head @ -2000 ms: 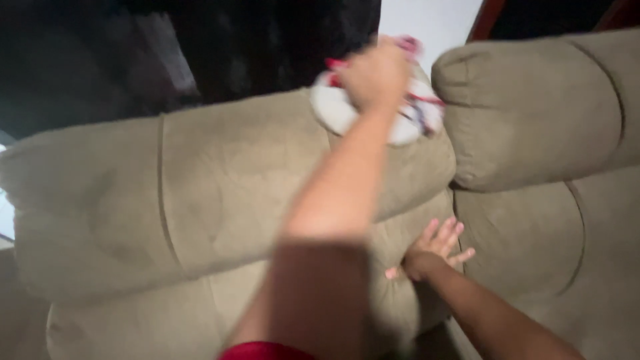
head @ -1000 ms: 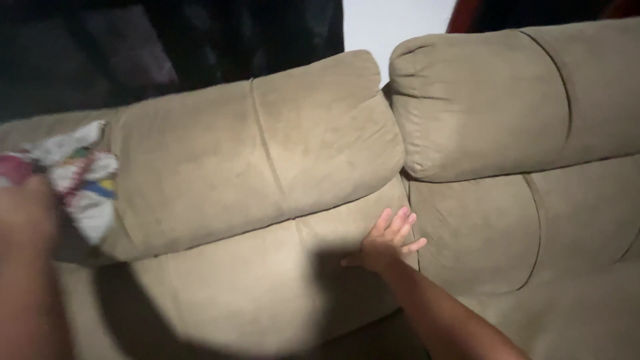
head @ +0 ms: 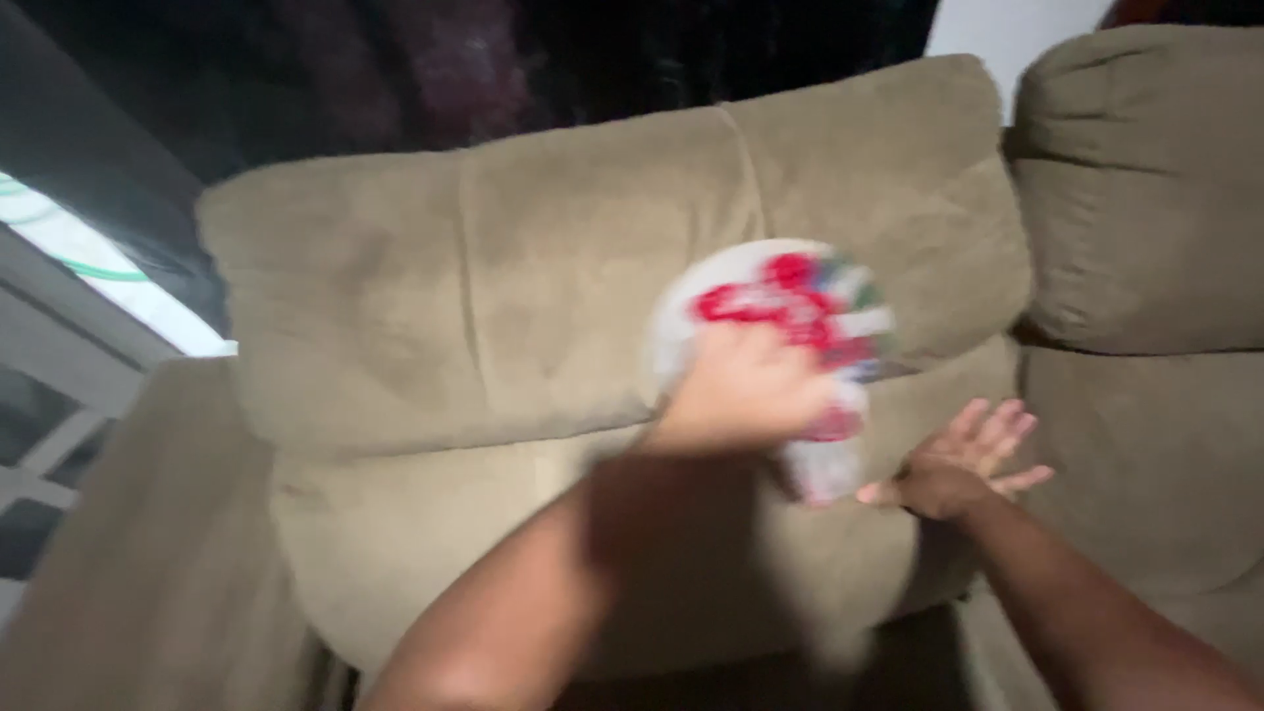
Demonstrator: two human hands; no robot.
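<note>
My left hand (head: 750, 390) is closed on a white cloth with red, green and blue patterns (head: 790, 296). The cloth is blurred and lies against the lower part of a beige upholstered sofa backrest (head: 592, 267), with a loose end hanging below the hand. To its right, my right hand (head: 958, 469) rests with spread fingers on the sofa near the gap between two sections, holding nothing.
Another sofa section (head: 1145, 227) adjoins at the right. A padded armrest (head: 138, 513) stands at the left. Behind the backrest is a dark, glossy surface (head: 612, 59), with a pale wall (head: 1007, 39) at the upper right.
My left hand, holding the cloth, has come from the far left of the backrest back toward the middle, nearer my right hand. The view has shifted left since a second ago.
</note>
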